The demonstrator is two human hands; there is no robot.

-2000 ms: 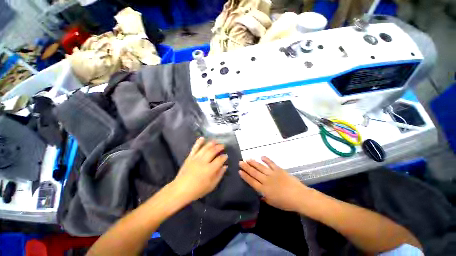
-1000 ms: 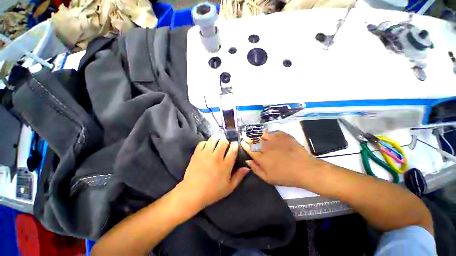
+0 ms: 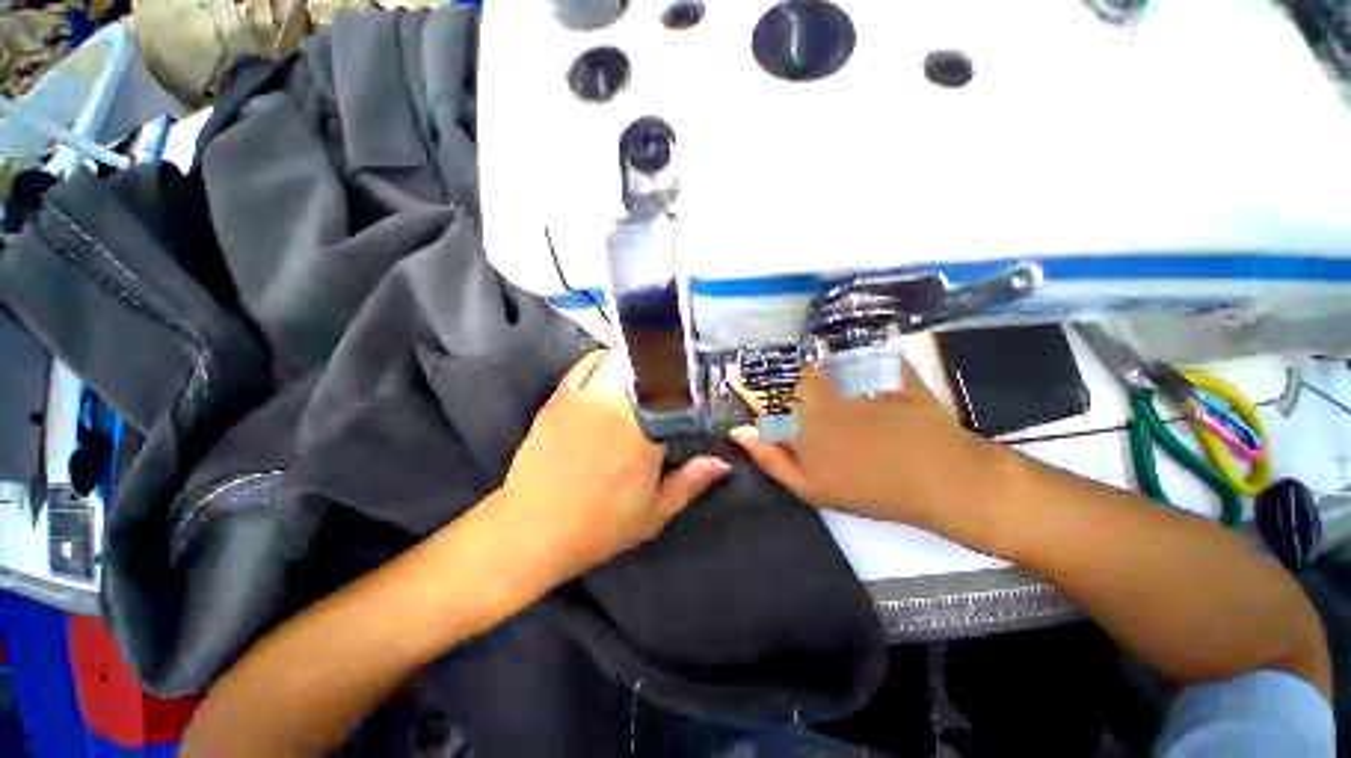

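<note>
The dark grey garment (image 3: 400, 356) lies in folds left of and under the white sewing machine head (image 3: 948, 178), with pale topstitching lines on it. One part hangs over the table's front edge. My left hand (image 3: 593, 452) lies on the cloth just left of the needle area, its fingertips partly behind the shiny upright guard (image 3: 652, 319). My right hand (image 3: 874, 437) is right of the needle area, its thumb at the cloth's edge, its fingers partly hidden by the metal parts. The needle and presser foot are hidden. Both hands hold the cloth between them.
On the white table right of my right hand lie a black smartphone (image 3: 1013, 376), green-handled scissors (image 3: 1178, 459), yellow and pink snips (image 3: 1237, 430) and a round black object (image 3: 1289, 521). A measuring strip (image 3: 978, 604) runs along the front edge. Beige cloth (image 3: 208, 52) shows at back left.
My view has moved closer to the machine head. Both hands have moved from the cloth near the front edge up to the needle area, and have stayed there over the last second.
</note>
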